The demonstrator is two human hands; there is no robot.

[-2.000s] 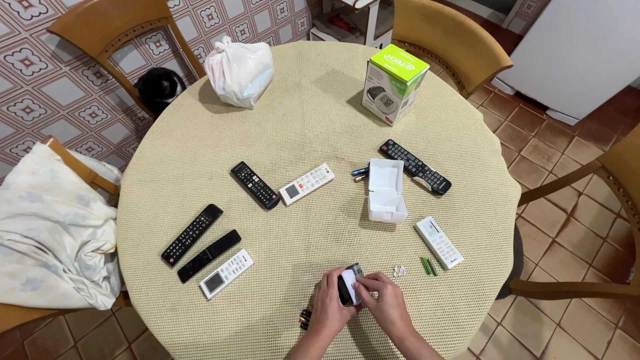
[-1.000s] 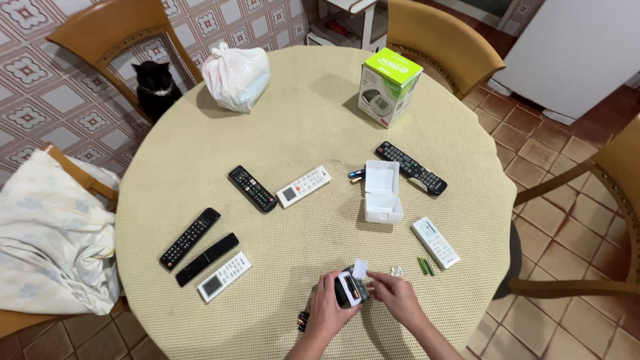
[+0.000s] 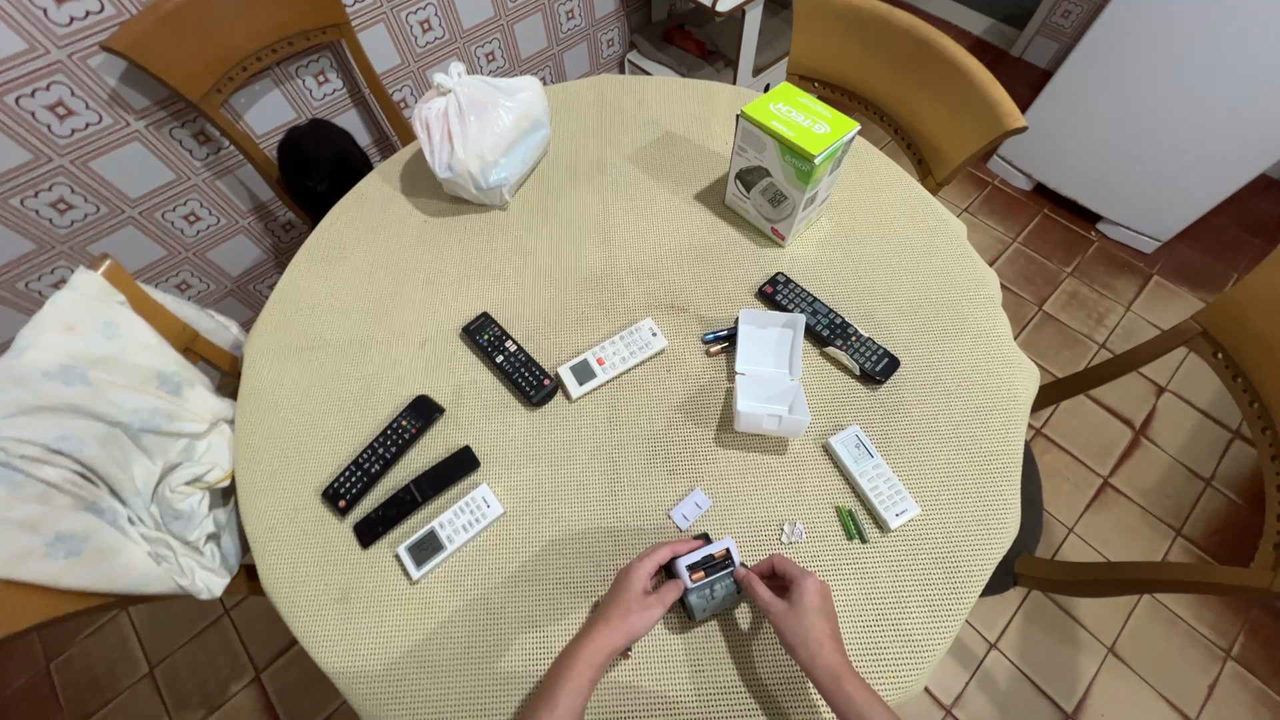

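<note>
My left hand (image 3: 640, 592) grips a wrist blood pressure monitor (image 3: 708, 565) with a grey cuff. Its battery compartment faces up, uncovered, with copper-and-black batteries in it. The fingertips of my right hand (image 3: 795, 598) touch the monitor's right edge; whether they pinch anything is hidden. Just beyond the monitor a small white cover or card (image 3: 690, 509) lies on the cloth. To the right are a crumpled clear scrap (image 3: 792, 533), green batteries (image 3: 852, 524) and a white remote control (image 3: 872, 478). An open white plastic case (image 3: 771, 405) stands farther back, beside more batteries (image 3: 719, 338).
Black remotes (image 3: 383, 455) and white remotes (image 3: 612, 358) lie at the left and middle of the round table (image 3: 600, 250). A knotted plastic bag (image 3: 482, 135) and a green-topped monitor box (image 3: 792, 162) stand at the back. Wooden chairs (image 3: 905, 80) surround it; a black cat (image 3: 318, 168) is at the left.
The white piece that was at the monitor between my hands now lies on the cloth beyond it. The batteries in the compartment show more plainly. The cat's head has turned or lowered.
</note>
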